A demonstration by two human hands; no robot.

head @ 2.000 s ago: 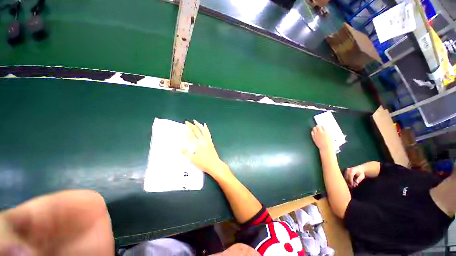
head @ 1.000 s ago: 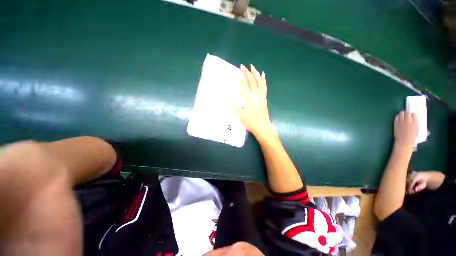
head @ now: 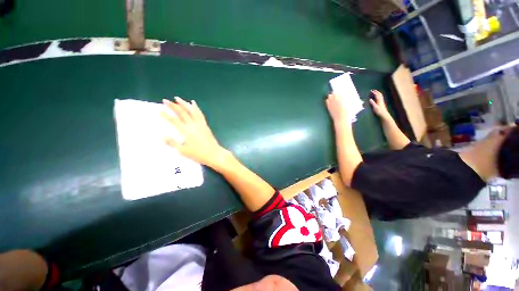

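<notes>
The white label sheet (head: 151,150) lies flat on the green bench, with small dark marks near its near right corner. My right hand (head: 196,133) rests palm down on its right part, fingers spread, thumb pointing left; nothing is seen gripped. My left arm shows only as blurred bare skin and a red-striped cuff at the bottom left corner; its hand is out of the picture.
An open carton (head: 361,227) with white wrapped bundles stands below the bench edge, right of my sleeve. A neighbour in black has one hand on a white stack (head: 347,94) and a small dark item at the other. A metal upright (head: 135,25) stands on the edge strip.
The view has swung right, so sheet and carton sit further left. My right hand stays on the sheet. My blurred left forearm has left the picture. The neighbour's other hand has moved out over the bench.
</notes>
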